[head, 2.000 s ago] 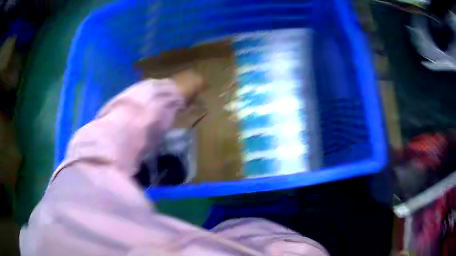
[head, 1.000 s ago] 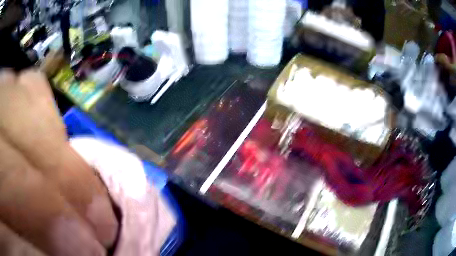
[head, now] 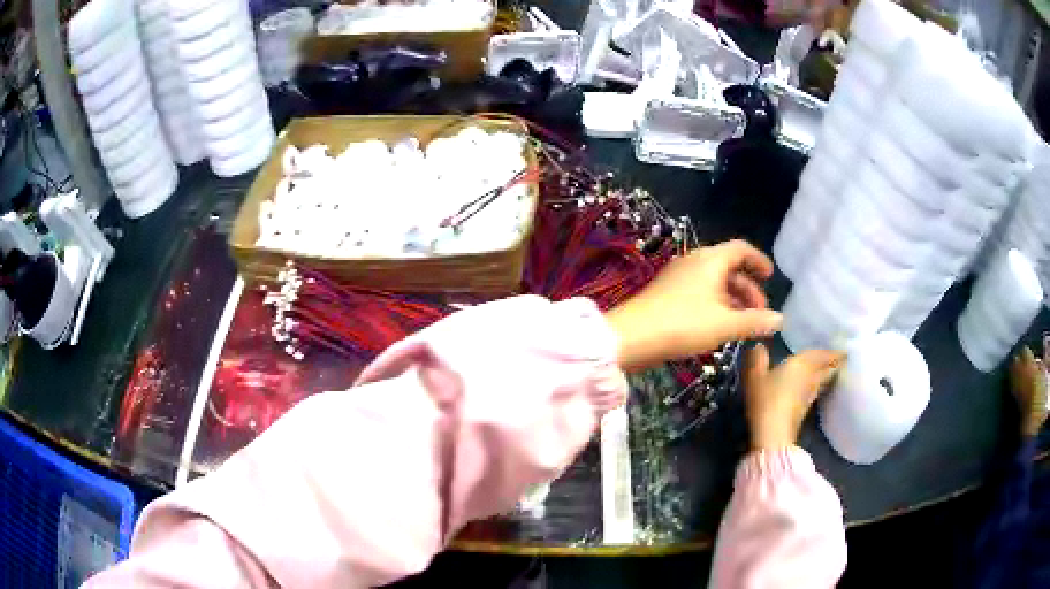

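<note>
My left hand (head: pixel 697 308) reaches across from the lower left, fingers curled and apart, with nothing seen in it. Its fingertips are just left of tall stacked white housings (head: pixel 892 173). My right hand (head: pixel 788 397) is below it, fingers apart. Its fingertips are at the left edge of a single white round piece with a centre hole (head: pixel 872 403), which stands on the bench; I cannot tell if they touch. A large bundle of red and dark wire leads (head: pixel 581 247) with small white plugs lies left of and partly behind my left hand.
A carton (head: pixel 380 273) holds small white parts. More stacked white housings (head: pixel 219 86) stand back left. White brackets (head: pixel 689 129) and black shells lie at the back. A part-built unit (head: pixel 46 293) is far left, above a blue crate (head: pixel 58 483). Another person's hand (head: pixel 1028 391) is at the right edge.
The view has swung from the blue crate to the bench and further right. My left arm has left the crate and now reaches over the bench. My right hand has come into view.
</note>
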